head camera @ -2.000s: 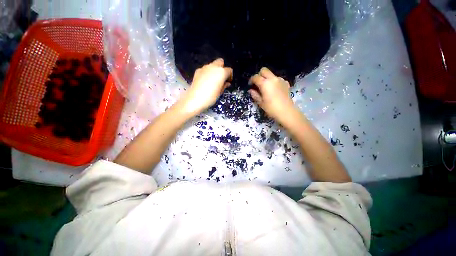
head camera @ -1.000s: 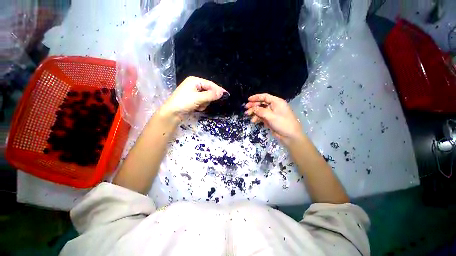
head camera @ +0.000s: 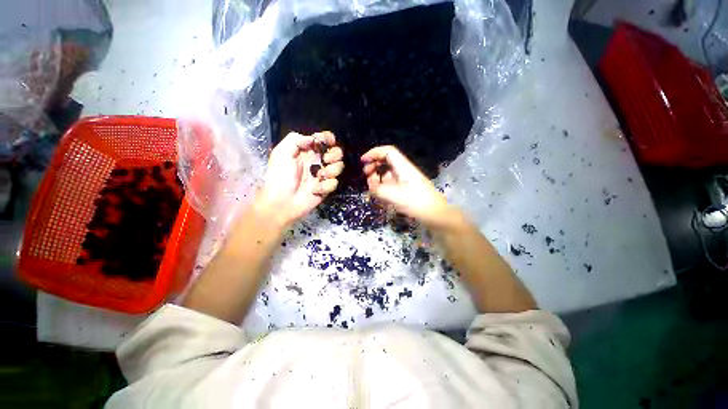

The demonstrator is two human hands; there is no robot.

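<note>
My left hand [head camera: 305, 174] is turned palm up at the near edge of the dark heap, with small black pieces [head camera: 315, 169] in its palm and at its fingertips. My right hand [head camera: 397, 182] is just to its right, fingers curled, with a small dark piece at the fingertips. The hands are apart. The heap of black pieces [head camera: 375, 88] fills the open clear plastic bag [head camera: 231, 88] in front. Black flecks [head camera: 347, 260] lie scattered on the white sheet [head camera: 559, 232] below the hands.
An orange-red perforated basket [head camera: 60, 204] with a pile of black pieces stands at the left, the bag's edge over its right rim. A red basket [head camera: 662, 100] is at the far right, with a pale cable [head camera: 716, 240] below it. Clear bags with reddish contents [head camera: 60, 76] lie far left.
My left hand has turned from a closed pinch to palm up, showing pieces in it. My right hand has moved left, closer to it, and its fingers have curled. The camera view has shifted.
</note>
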